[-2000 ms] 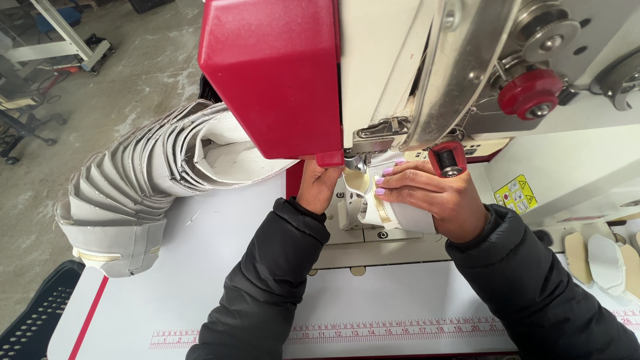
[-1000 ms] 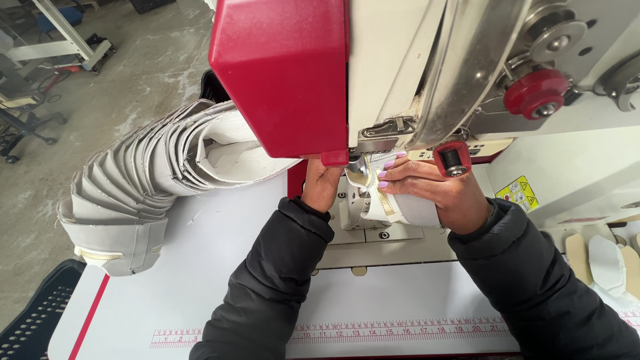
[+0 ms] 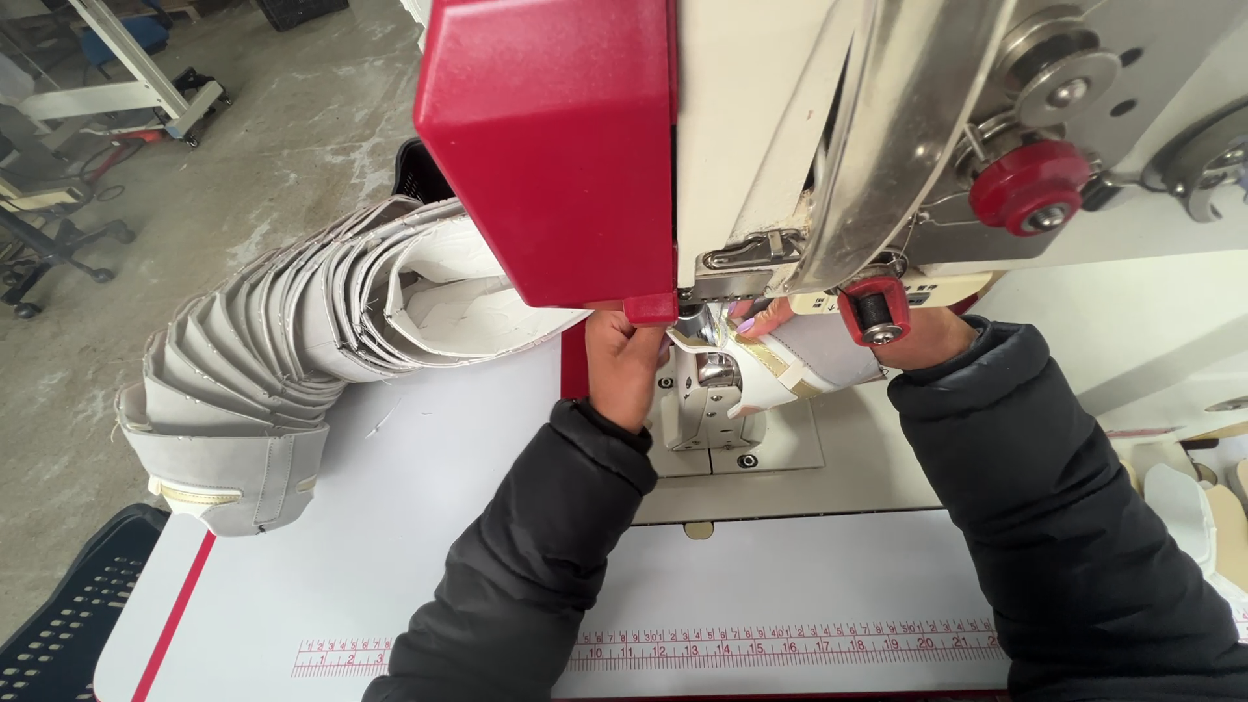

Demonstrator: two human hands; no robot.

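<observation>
A grey and white shoe upper (image 3: pixel 795 361) with a gold strip lies over the small raised bed (image 3: pixel 715 400) of an industrial sewing machine (image 3: pixel 556 146). My right hand (image 3: pixel 926 336) holds the upper from the right; its fingertips press near the presser foot, and the bobbin holder and a cream plate hide part of it. My left hand (image 3: pixel 624 366) pinches the upper's left edge between thumb and fingers, just under the red cover; its fingertips are partly hidden. Left of the machine, a long nested stack of similar grey uppers (image 3: pixel 292 341) rests on the white table.
A printed red ruler (image 3: pixel 760 648) runs along the table's front edge (image 3: pixel 829 585). A bobbin in a red holder (image 3: pixel 875 312) hangs above my right wrist. Loose white and tan pieces (image 3: pixel 1194 517) lie at the far right. A dark perforated chair (image 3: pixel 73 604) stands at lower left.
The upper has turned at the presser foot, and more of its grey side and gold strip shows on the right. My right hand has moved up and back, partly behind the bobbin holder.
</observation>
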